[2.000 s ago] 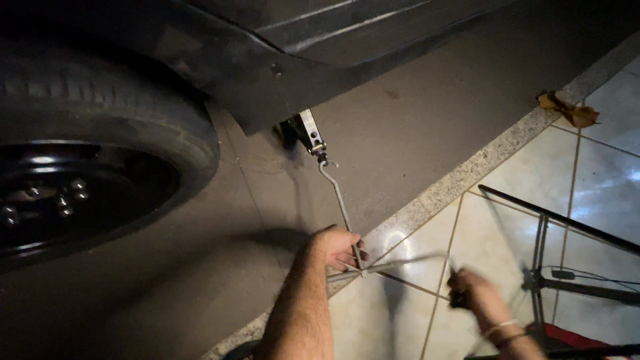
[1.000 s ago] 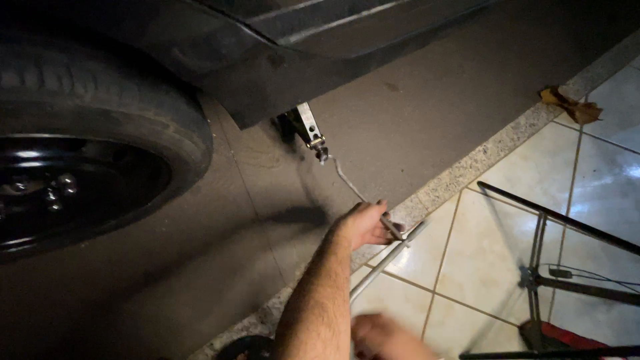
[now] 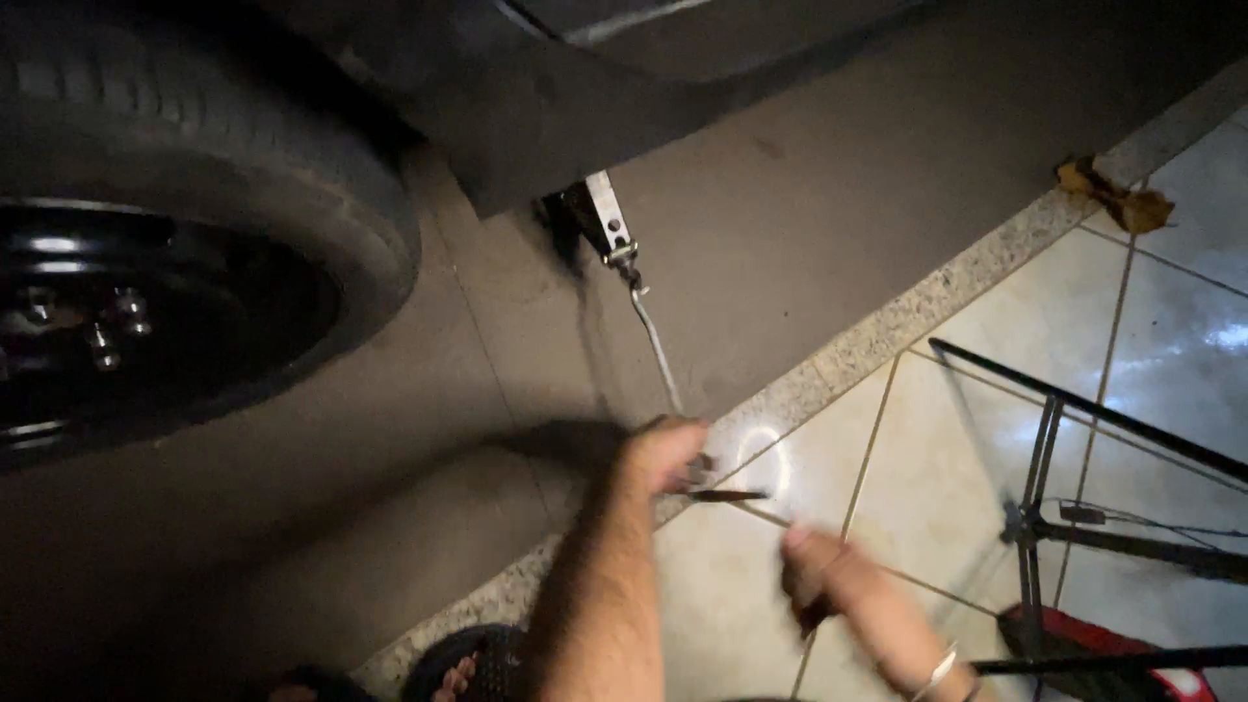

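Observation:
A metal scissor jack stands under the sill of a dark car, and a bent steel crank rod is hooked to its end. My left hand is closed around the near end of that rod, where a blurred cross piece juts to the right. My right hand, with a bracelet at the wrist, is to the lower right, apart from the rod; it is blurred, and whether it holds something dark is unclear.
A car wheel with a black rim is at the left. A black metal stand and a red and black item are at the right. A dry leaf lies on the granite edging. My sandalled foot is at the bottom.
My left hand stays at the rod's near end while the cross piece has turned. My right hand has moved from the bottom, below the left forearm, up and to the right.

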